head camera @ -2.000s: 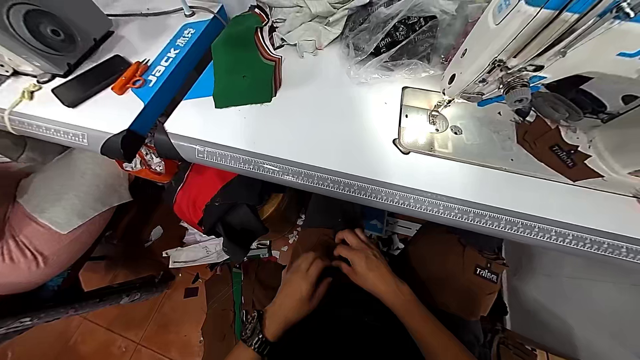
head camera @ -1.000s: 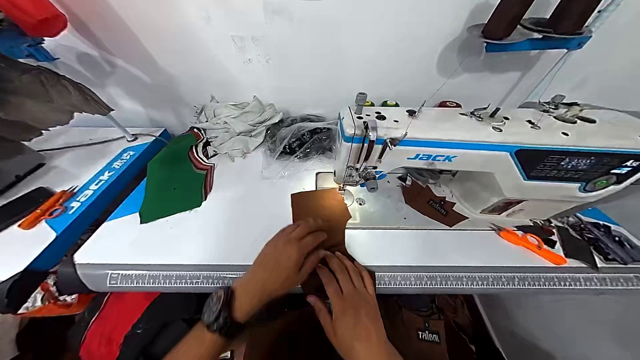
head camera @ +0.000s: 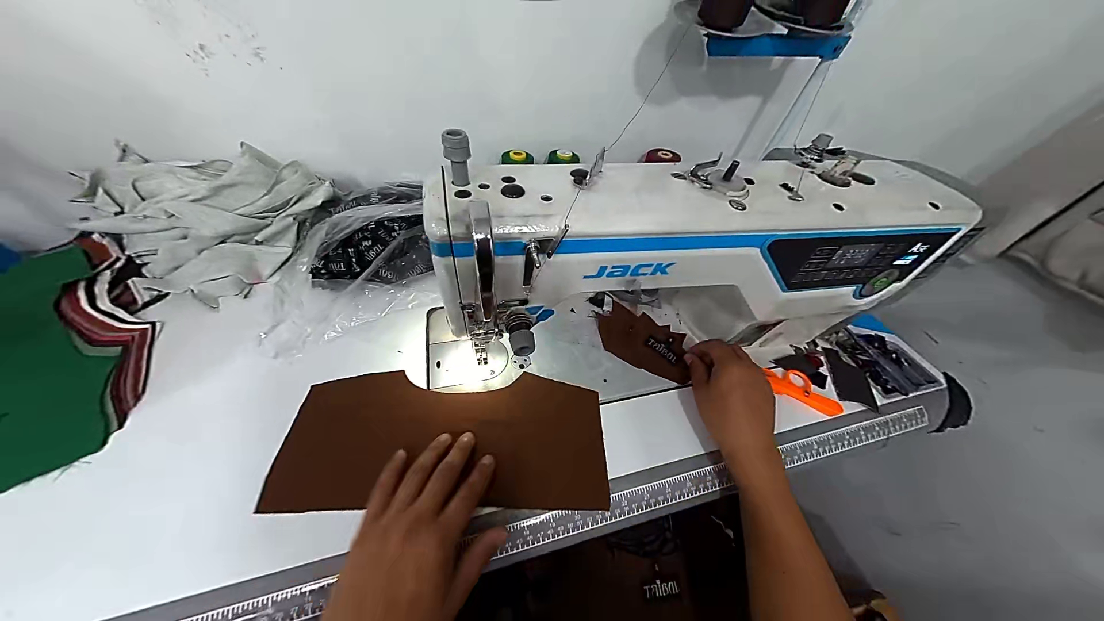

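A brown fabric panel point(head camera: 448, 440) with a curved cutout lies spread on the table, its cutout edge beside the needle plate point(head camera: 461, 362) of a Jack sewing machine point(head camera: 690, 233). My left hand point(head camera: 431, 509) rests on the panel with its fingers apart, pressing it flat. Under the machine's arm lie small brown fabric pieces point(head camera: 634, 341), the top one bearing a dark woven label point(head camera: 664, 348). My right hand point(head camera: 733, 388) touches the right end of these pieces with thumb and fingertips; whether it grips them I cannot tell. The lit needle area is just above the panel's neck curve.
Orange thread snips point(head camera: 804, 392) and a tray of small dark parts point(head camera: 888, 362) lie at the right. Grey cloth point(head camera: 207, 216), a plastic bag of dark fabric point(head camera: 371, 241) and green fabric with striped trim point(head camera: 52, 362) lie left. A measuring tape point(head camera: 655, 496) runs along the table's front edge.
The brown panel, under both hands a second ago, now lies spread out flat. My right hand has moved right to the small pieces, while my left hand stays on the panel. The view has shifted.
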